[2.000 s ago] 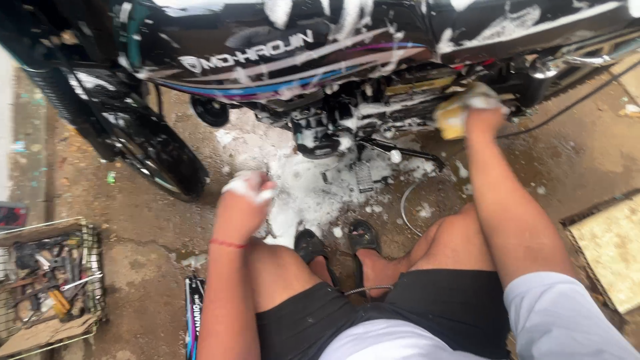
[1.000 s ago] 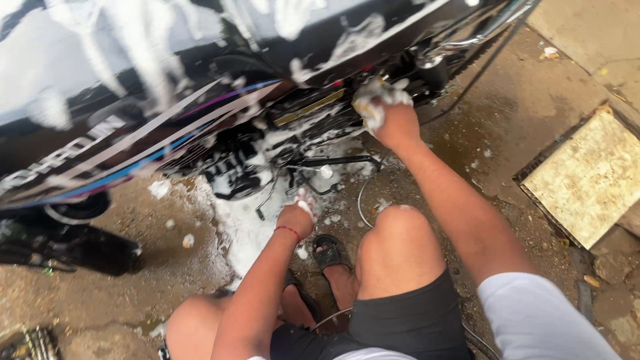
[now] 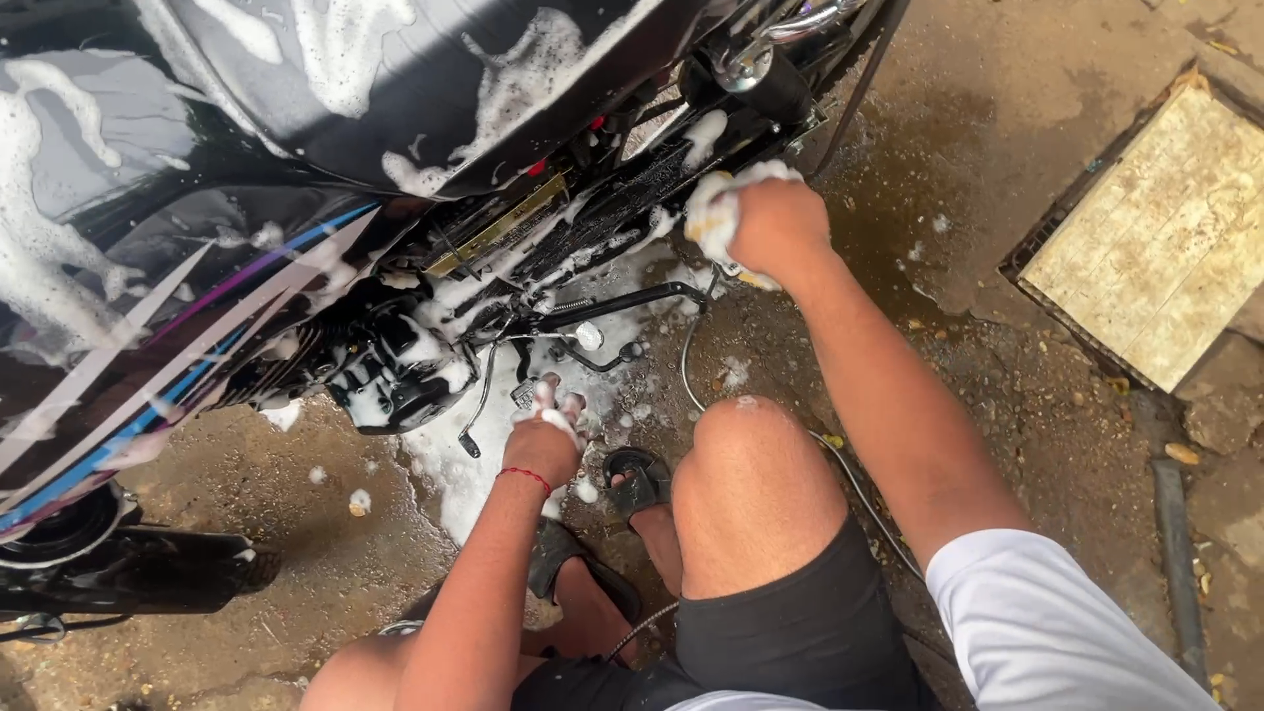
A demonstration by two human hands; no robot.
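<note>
A dark motorcycle's side fairing (image 3: pixel 326 148), with foam streaks and blue and purple stripes, fills the upper left. My right hand (image 3: pixel 785 222) grips a foamy yellowish sponge (image 3: pixel 713 219) beside the lower rear frame, below the exhaust. Foam hides part of the sponge. My left hand (image 3: pixel 545 444), foam on its fingers and a red string at the wrist, is empty with fingers partly spread, near the foot pedal (image 3: pixel 469 444) and the black stand bar (image 3: pixel 632 298). Foam also coats the engine (image 3: pixel 395 385).
A pale board (image 3: pixel 1155 227) lies over a dark frame in the ground at right. A thin hose (image 3: pixel 686 365) curves past my right knee. Foamy water (image 3: pixel 444 484) spreads on the ground under the engine. The front wheel's fender (image 3: pixel 138 571) is at lower left.
The view has shifted toward the motorcycle's rear and closer in. My right hand still holds the sponge, now low by the rear frame. My left hand remains below the engine area.
</note>
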